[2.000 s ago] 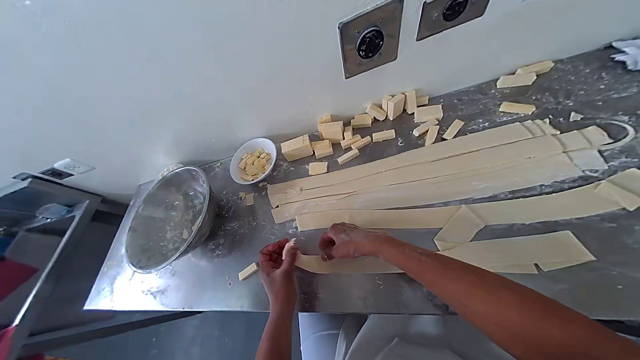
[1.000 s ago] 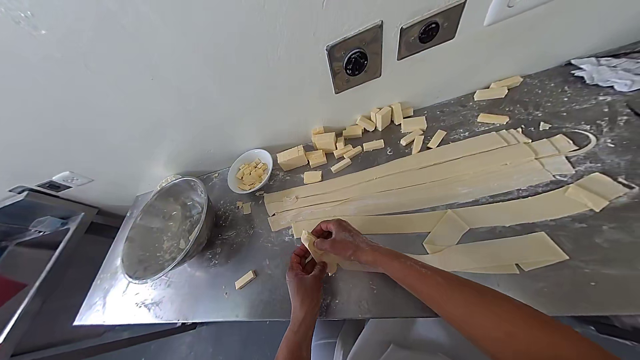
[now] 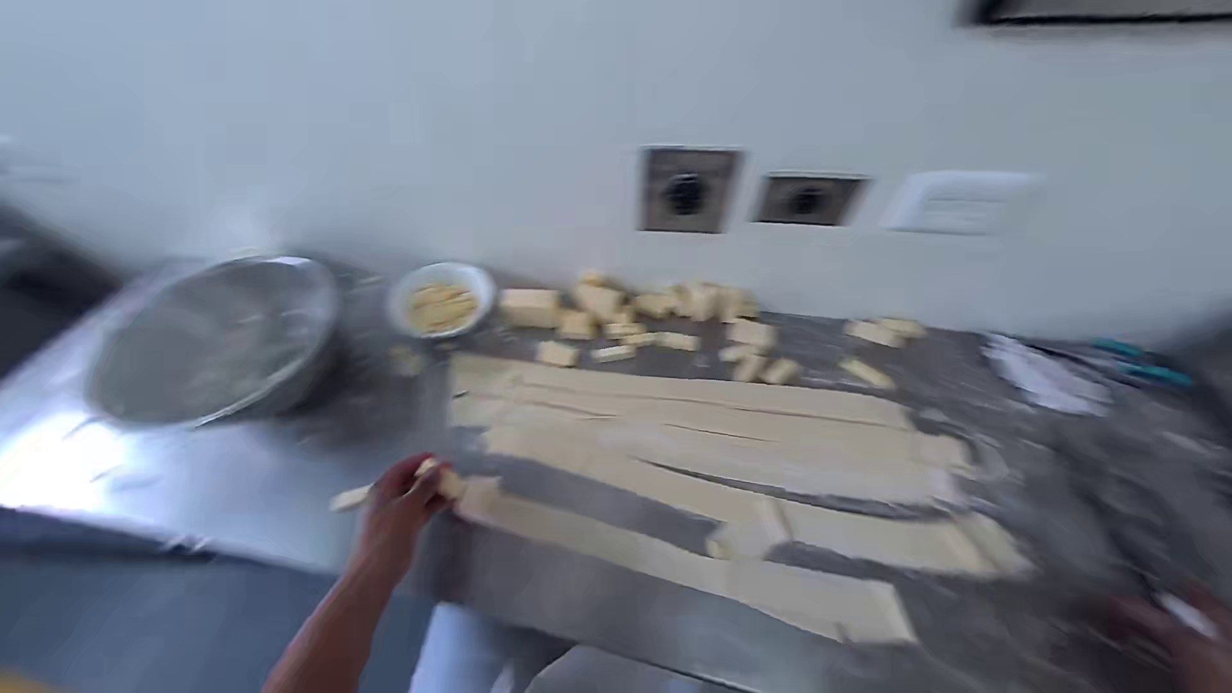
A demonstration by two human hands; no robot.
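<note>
My left hand grips a piece of cheese wrapped at the near end of a dough strip. At the far right edge, blurred, my right hand is around or against a thin object with a pale part; what it is cannot be told. More flat dough strips lie side by side across the metal table, beyond the held strip. A loose cheese stick lies just left of my left hand.
A large metal bowl stands at the left, beside a white bowl of cheese pieces. Cheese blocks and sticks lie along the wall. A white cloth and a teal-handled tool lie at the back right.
My right hand has left the dough end by my left hand and moved to the far right. The view has swung right and is blurred.
</note>
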